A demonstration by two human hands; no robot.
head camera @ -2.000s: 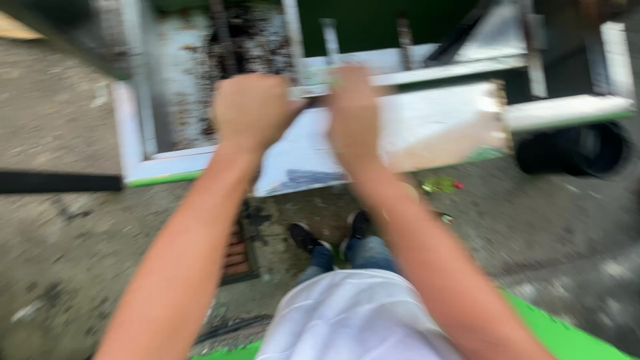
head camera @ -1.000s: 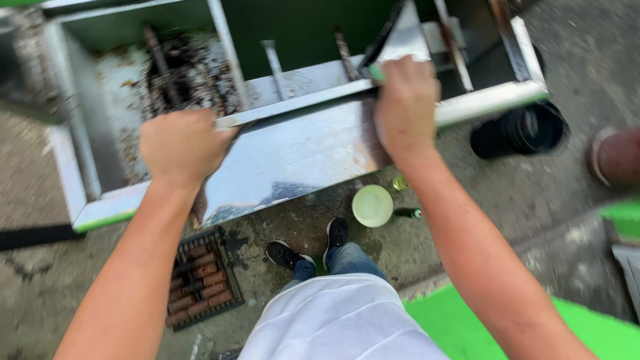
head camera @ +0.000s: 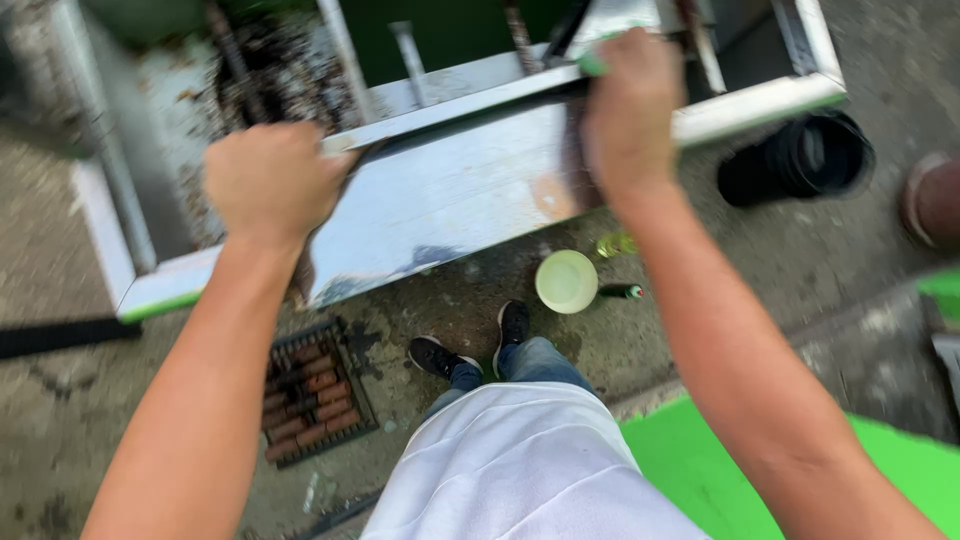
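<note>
A shiny sheet-metal panel [head camera: 450,187] hangs along the near side of a metal frame with open compartments [head camera: 757,105]. My left hand [head camera: 270,180] is closed around the panel's upper left corner, by the frame's front rail. At the panel's right end, my right hand [head camera: 634,112] grips the top edge and holds a bit of green material [head camera: 592,63] against the rail; its fingertips are blurred and partly hidden. The left compartment holds dark, rusty debris [head camera: 300,75]. Metal bars [head camera: 409,64] stand up within the middle compartment.
Below the panel on the concrete are a pale round bowl [head camera: 566,282], a yellow-green bottle [head camera: 615,244] and a dark green bottle [head camera: 621,291]. A black bucket [head camera: 795,161] lies to the right. At the lower left is a grate with bricks [head camera: 319,394]; a black bar [head camera: 67,337] juts out left.
Two seconds ago both hands were close together near the panel's middle. Now they are far apart, one at each end. The view has shifted.
</note>
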